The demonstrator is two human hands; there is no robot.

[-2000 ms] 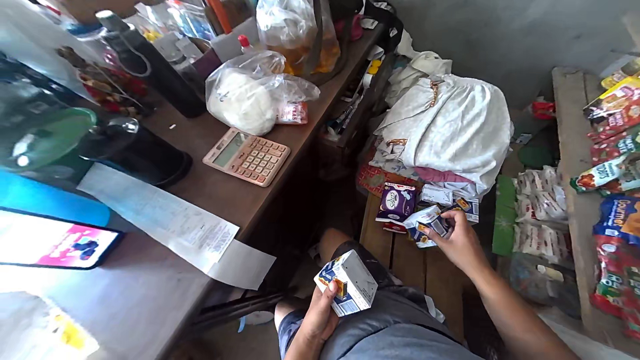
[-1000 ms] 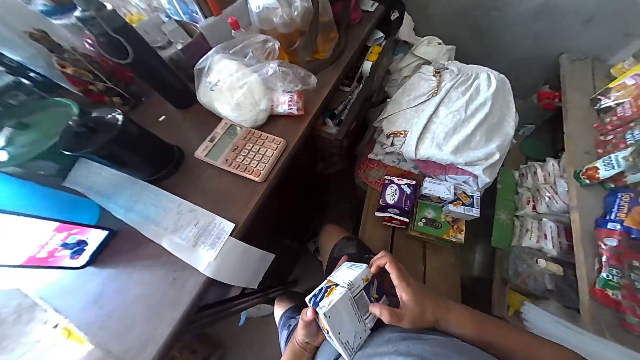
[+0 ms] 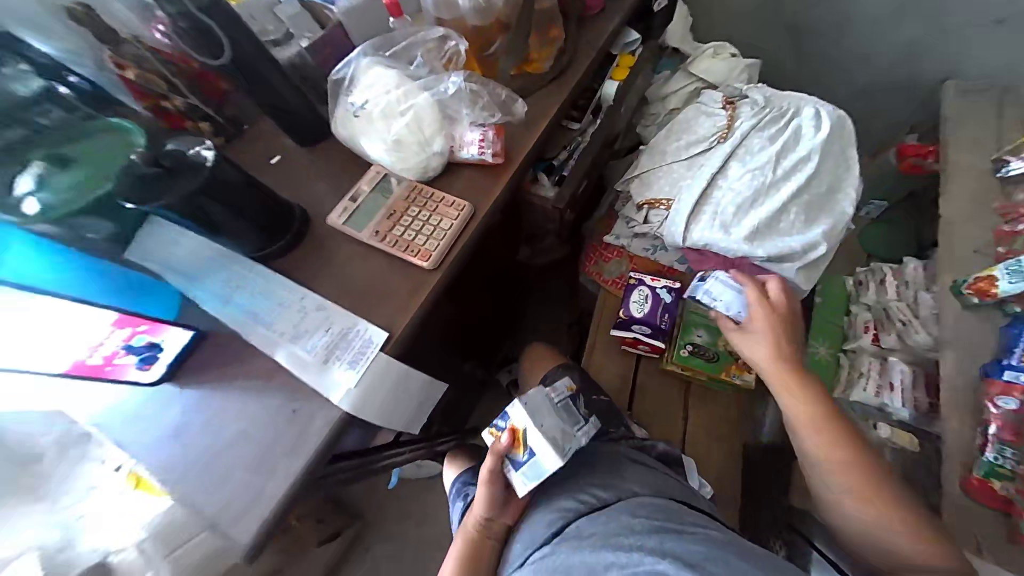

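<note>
My left hand [image 3: 500, 484] grips a white, blue and orange carton [image 3: 540, 436] above my lap, its top flaps apart. My right hand [image 3: 760, 320] reaches to the wooden bench, its fingers on a small white and blue packet [image 3: 718, 294]. That packet lies at the top of a green box [image 3: 704, 348]. Just left of the box is a purple pack of sanitary pads [image 3: 646, 308]. Whether my right fingers grip the packet or only touch it is hard to tell.
The desk holds a pink calculator [image 3: 402, 216], a long paper receipt [image 3: 264, 308], a phone [image 3: 96, 336], a black canister [image 3: 212, 196] and a clear plastic bag [image 3: 400, 104]. A white cloth bundle [image 3: 752, 176] rests behind the packs; a shelf board [image 3: 964, 320] with snack packets stands right.
My right hand has moved from the carton to the packet on the bench. My left hand still holds the carton.
</note>
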